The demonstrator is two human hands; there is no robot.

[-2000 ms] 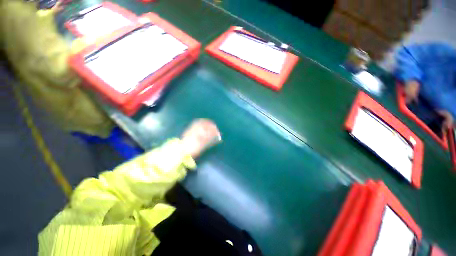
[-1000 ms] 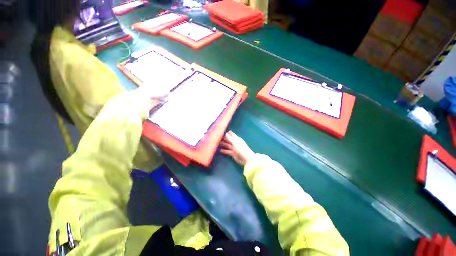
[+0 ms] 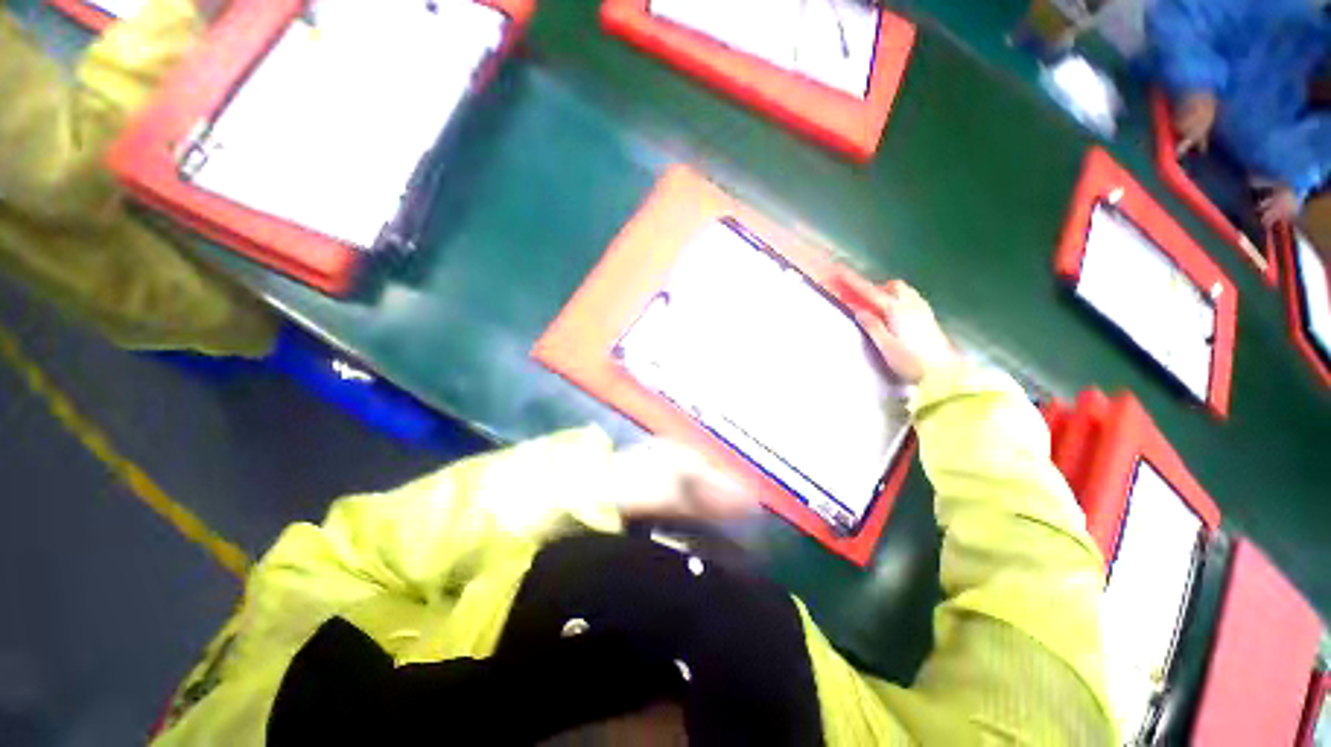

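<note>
A flat white display module (image 3: 774, 377) with a thin dark border lies on a red-orange foam pad (image 3: 620, 314) in front of me. It sits at a slant, with a narrow dark strip along its near edge. My right hand (image 3: 898, 329) is at the far right edge of the pad, its fingers on the pad's rim beside the module; its thumb is hard to make out. My left hand (image 3: 683, 482) is blurred at the pad's near edge, and its fingers cannot be made out.
Another module on stacked pads (image 3: 350, 110) lies at the left, beside a person's yellow sleeve (image 3: 88, 219). More padded modules lie along the green bench, and stacked red pads (image 3: 1088, 445) stand at the right. A person in blue (image 3: 1241, 88) handles a dark unit at the far right.
My hands have moved from the units at the left to a padded module that now lies in front of me. The view has turned to the right.
</note>
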